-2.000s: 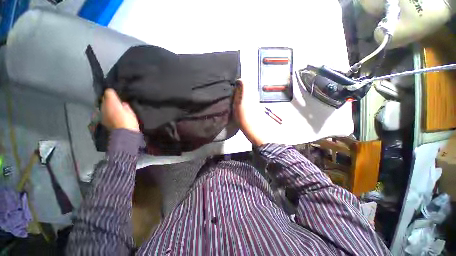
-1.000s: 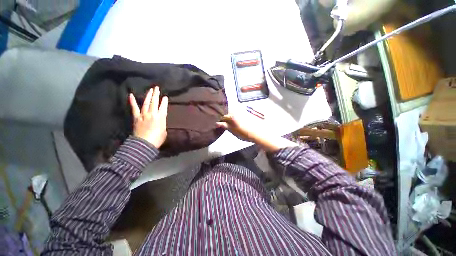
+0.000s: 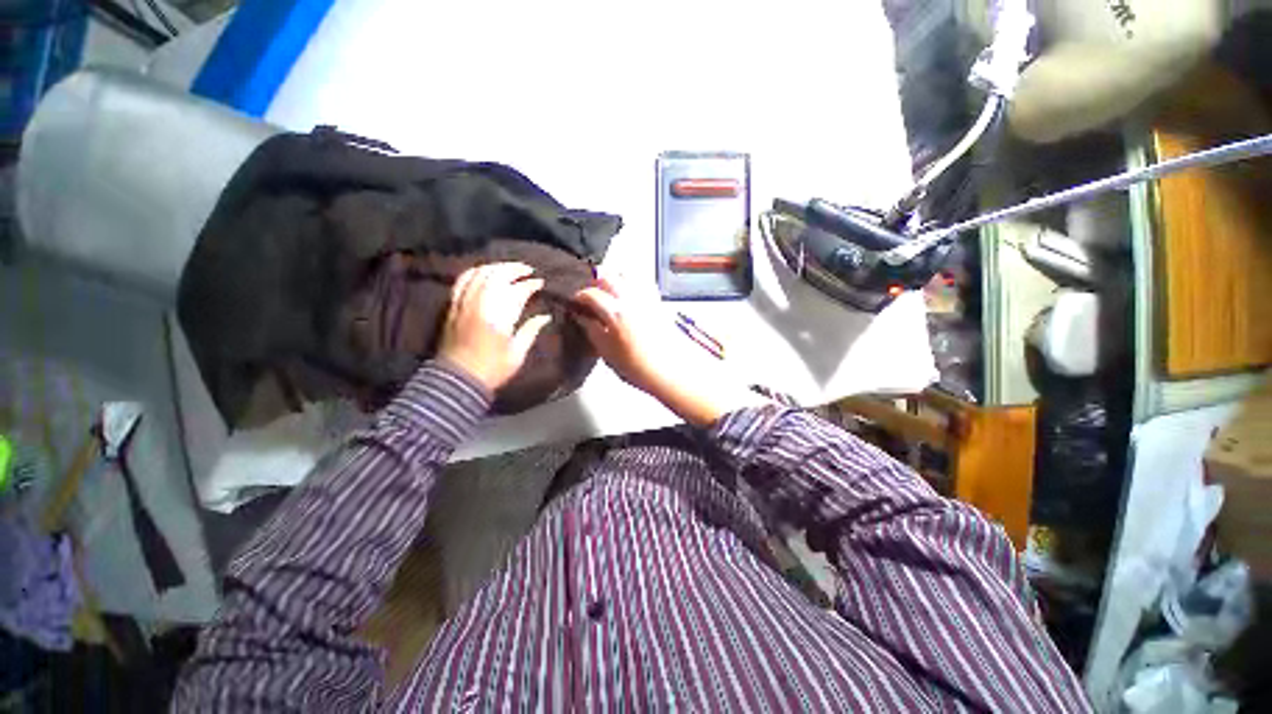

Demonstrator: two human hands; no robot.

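Observation:
A dark brown to black garment (image 3: 321,265) lies in a heap at the left, over the end of the grey padded pressing form (image 3: 140,168). My left hand (image 3: 491,324) lies on the garment's right part, fingers bent and a little apart; whether it grips cloth is unclear. My right hand (image 3: 603,318) pinches the garment's right edge with thumb and fingers, close to my left hand. The steam iron (image 3: 851,258) stands on the white table cover (image 3: 558,84), right of the iron rest.
The iron rest (image 3: 703,279) with two red bars lies right of the garment. Small red snips (image 3: 699,336) lie below it. A hose (image 3: 963,154) and a pale rod (image 3: 1102,186) run from the iron's area to the upper right. A wooden stool (image 3: 993,460) stands at the lower right.
My left hand has moved right, closer to my right hand, and its spread fingers have bent. The garment's right part is now bunched. My right hand still holds the right edge.

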